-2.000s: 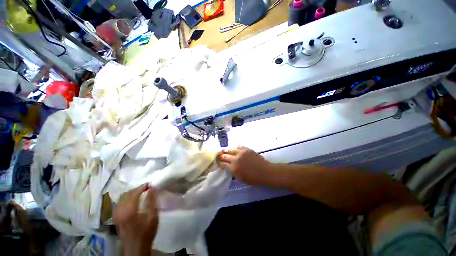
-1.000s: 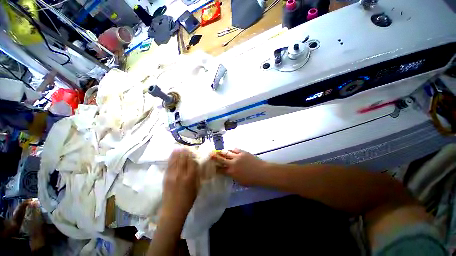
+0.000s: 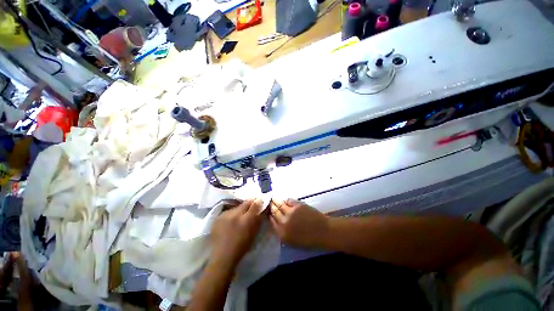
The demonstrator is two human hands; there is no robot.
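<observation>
My left hand and my right hand are close together just in front of the presser foot. Both pinch the edge of a cream cloth piece, which hangs over the table's front edge below them. The needle point is too small to make out. A large heap of cream cloth lies to the left of the white sewing machine head.
A red-handled tool lies on the machine bed at the right. Orange-handled scissors are at the far right. Dark thread spools stand behind the head. Grey-cream cloth is heaped at right. Another person's hand shows at lower left.
My left hand has come from the lower left up beside my right hand at the cloth edge. Both hands now sit slightly lower than a second ago. The view has shifted a little.
</observation>
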